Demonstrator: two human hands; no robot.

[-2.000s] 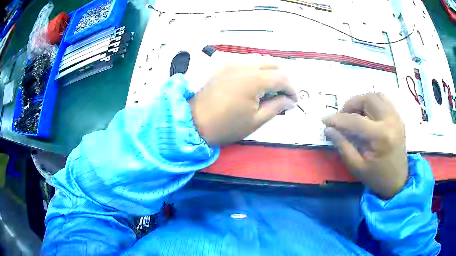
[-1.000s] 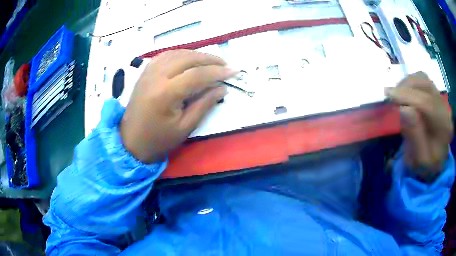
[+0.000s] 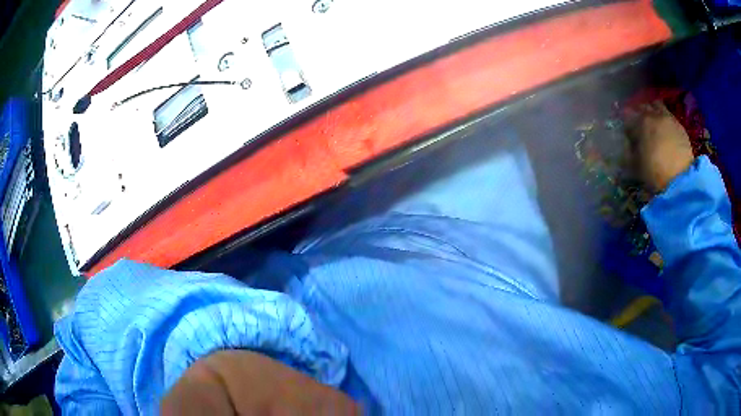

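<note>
The white back panel (image 3: 236, 122) lies tilted across the upper left. A short dark ground wire (image 3: 179, 84) with a ring end lies on it, touched by neither hand. My right hand (image 3: 666, 146) is low at the right, away from the panel, at a dark pile of small multicoloured parts (image 3: 605, 158). Its fingers are dim and blurred, and what they hold cannot be told. My left hand (image 3: 252, 386) is at the bottom in front of my body, cut off by the picture's edge, with its fingers hidden.
A red-orange foam support (image 3: 406, 118) runs under the panel's near edge. A red-black ribbon cable (image 3: 150, 50) and a black speaker (image 3: 75, 146) are on the panel. A blue bin (image 3: 18, 305) and metal strips (image 3: 16, 191) are at the far left. Something yellow (image 3: 635, 311) shows low at the right.
The view has swung right and down. Both hands have left the panel: my left has dropped to the bottom edge, my right to the parts pile. The ground wire is released on the panel.
</note>
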